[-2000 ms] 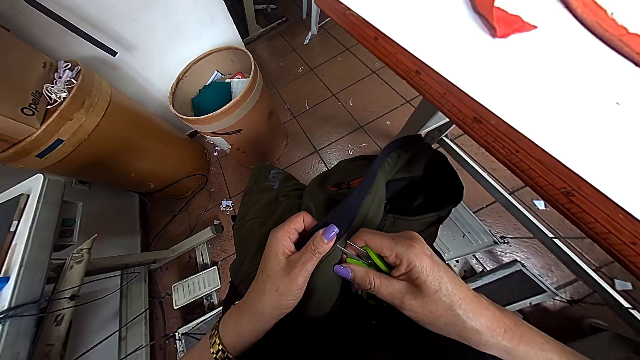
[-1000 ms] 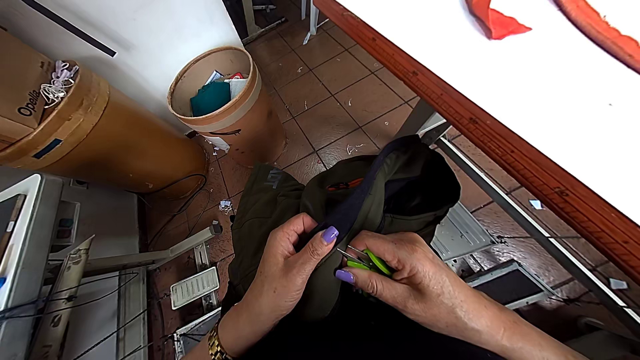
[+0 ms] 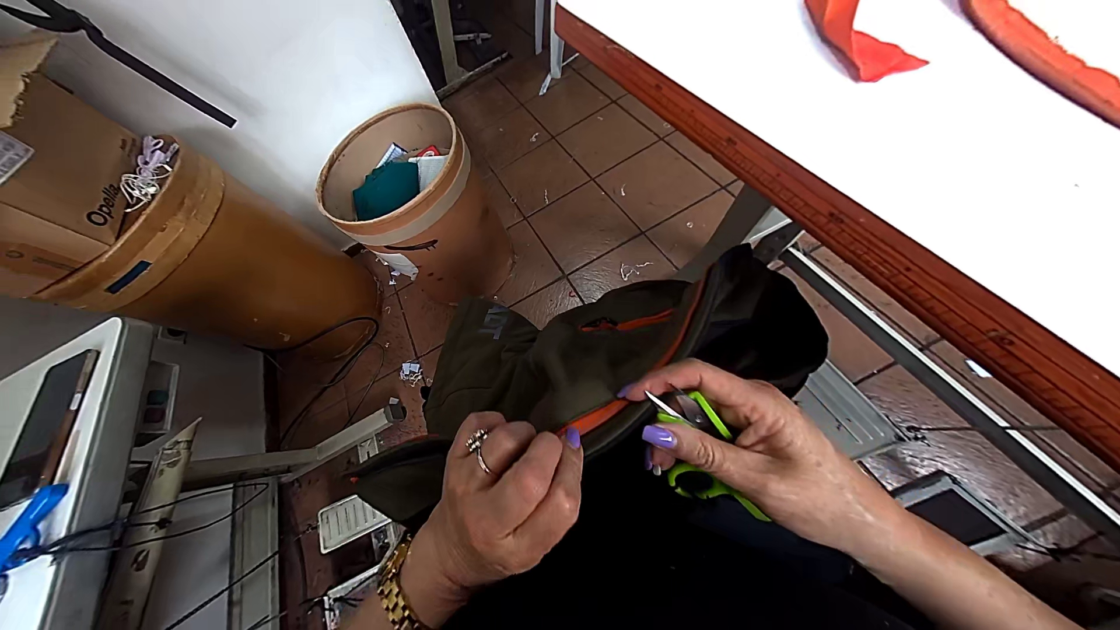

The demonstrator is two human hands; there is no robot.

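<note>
A dark olive garment [image 3: 569, 367] with orange trim along its edge and an orange zip lies over the lap, below the table edge. My left hand [image 3: 512, 503] pinches the trimmed edge of it between thumb and fingers. Close by on the right, my right hand [image 3: 744, 446] holds small scissors with lime-green handles [image 3: 713, 494], their metal blades pointing up and left at the orange strip. The fingertips of that hand also touch the garment's edge. Part of the scissors is hidden by the fingers.
A white tabletop with a reddish-brown edge [image 3: 814, 201] runs along the right, bearing orange fabric pieces [image 3: 875, 57]. Two brown fibre drums [image 3: 468, 236] stand at the left, one with a cardboard box [image 3: 70, 166]. A white machine table [image 3: 105, 385] and metal frame bars lie lower left.
The garment's edge has been turned, and an orange strip now shows along it. My left hand has changed its hold, its knuckles now up. The scissors show more plainly in my right hand.
</note>
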